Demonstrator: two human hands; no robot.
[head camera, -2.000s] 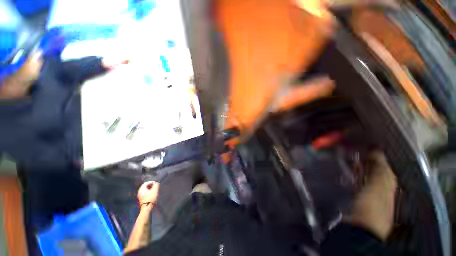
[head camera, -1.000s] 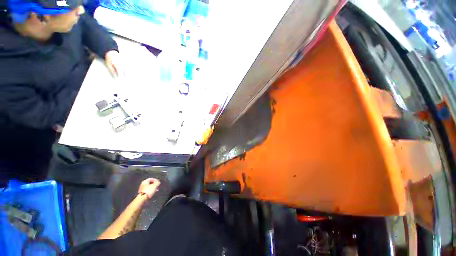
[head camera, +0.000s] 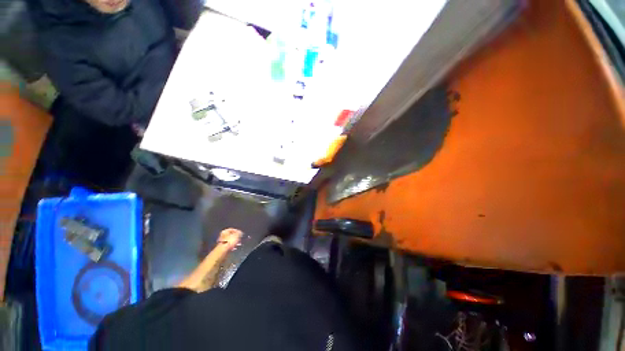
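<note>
My left hand (head camera: 231, 237) hangs low in front of the white table, small in view, with its fingers curled; I see nothing in it, and the fingers are too small to tell how far they close. My right hand is not in view. Two steel blocks with pins (head camera: 205, 108) lie together on the white tabletop (head camera: 179, 142). A smaller steel piece (head camera: 279, 155) lies near the table's front right corner.
A blue bin (head camera: 138, 240) at lower left holds steel parts (head camera: 86, 238) and a dark ring (head camera: 75, 291). Another person (head camera: 109, 62) stands at the table's left. An orange machine panel (head camera: 507, 158) fills the right. A yellow-orange air gun (head camera: 331, 151) lies by the table corner.
The view has swung, so the table and panel sit further right and higher, and the blue bin shows more fully. My left hand still hangs low with its fingers curled.
</note>
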